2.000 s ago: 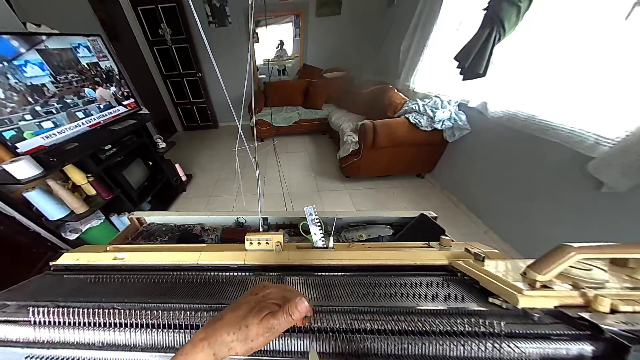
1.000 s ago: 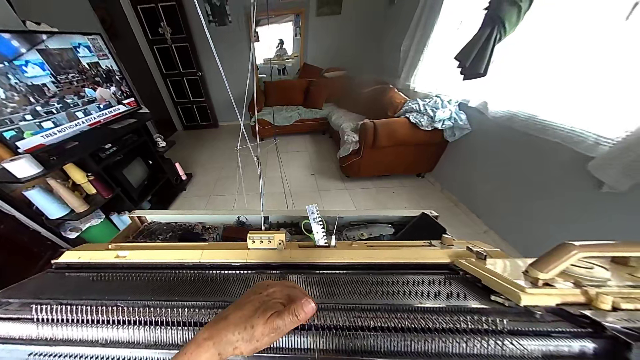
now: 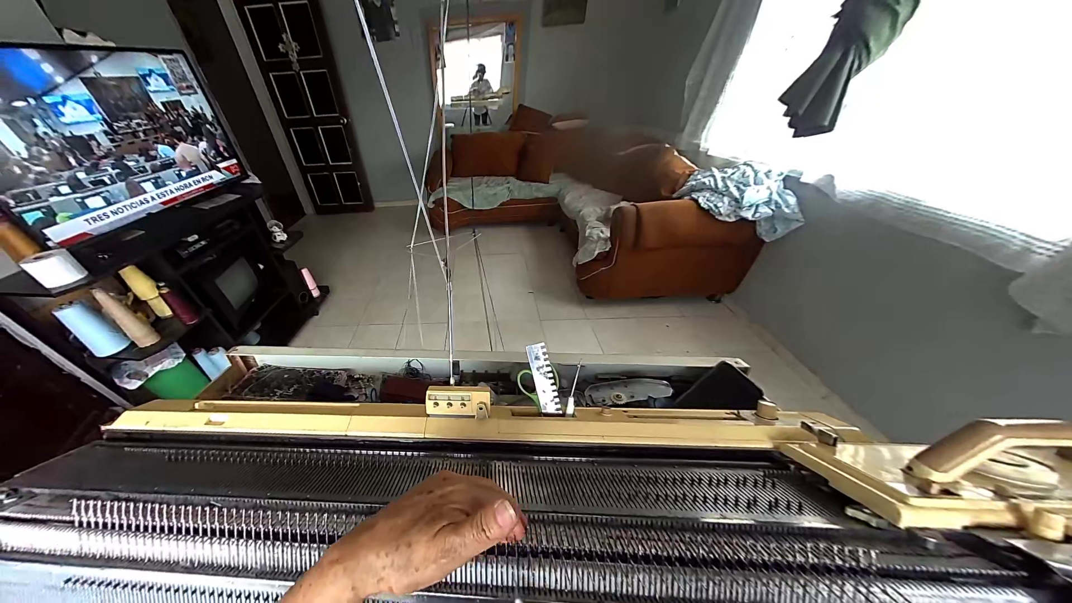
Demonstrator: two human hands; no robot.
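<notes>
My left hand (image 3: 427, 536) rests over the needle bed of a knitting machine (image 3: 251, 477), near its middle, palm down with the thumb on top. Its fingertips are hidden behind the thumb and palm, so any grip there cannot be made out. My right hand is out of view. The knitting carriage (image 3: 963, 477) with its handle sits at the right end of the bed. Behind my hand, a row counter (image 3: 458, 401) is fixed on the cream rail. White yarn (image 3: 450, 318) runs down toward the rail beside the counter.
Behind the rail lies a tray (image 3: 335, 356) with green-handled scissors (image 3: 526, 383), a white notched comb tool (image 3: 543, 377) and a dark case (image 3: 720, 389). Yarn cones (image 3: 126, 318) stand on the left shelf under a television (image 3: 117, 142). An orange sofa (image 3: 678, 247) stands farther back.
A light-coloured tip seen just below my left hand two seconds ago is much less visible now. The hand stays in nearly the same place over the bed.
</notes>
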